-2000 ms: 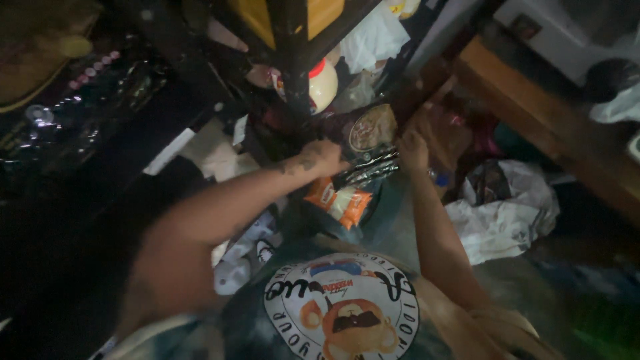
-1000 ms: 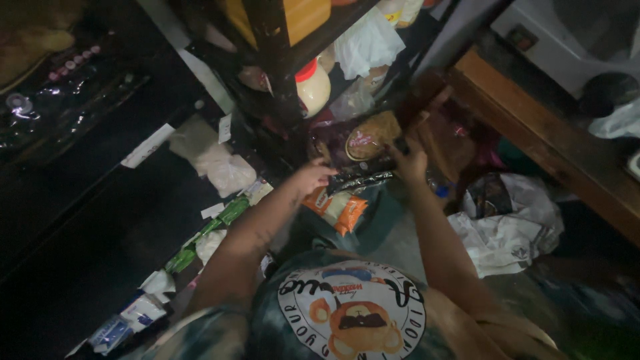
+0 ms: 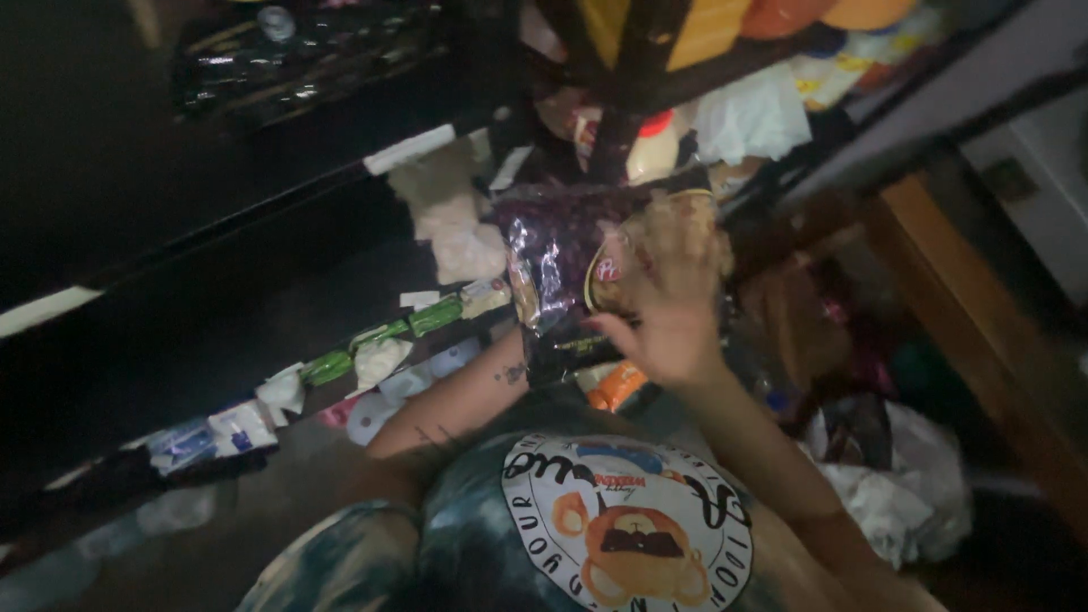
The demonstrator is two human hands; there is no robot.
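Note:
A dark, shiny plastic food packet [image 3: 552, 246] with a round food picture lies flat in front of me. My right hand [image 3: 676, 297] is spread over its right half, fingers apart and somewhat blurred. My left forearm reaches up to the packet's lower left, and my left hand is hidden beneath or behind it. Just below the packet, close to my shirt, shows an orange and white packet [image 3: 619, 387].
A jar with a red lid [image 3: 653, 153] and a white plastic bag [image 3: 752, 119] sit on the rack above. Small packets, some green [image 3: 436, 315], line a dark ledge at left. A white bag [image 3: 901, 493] lies at right, beside a wooden beam [image 3: 952, 280].
The dark packet has been raised and now shows its broad face, covering my left hand. My right hand has moved from its edge to spread over its face.

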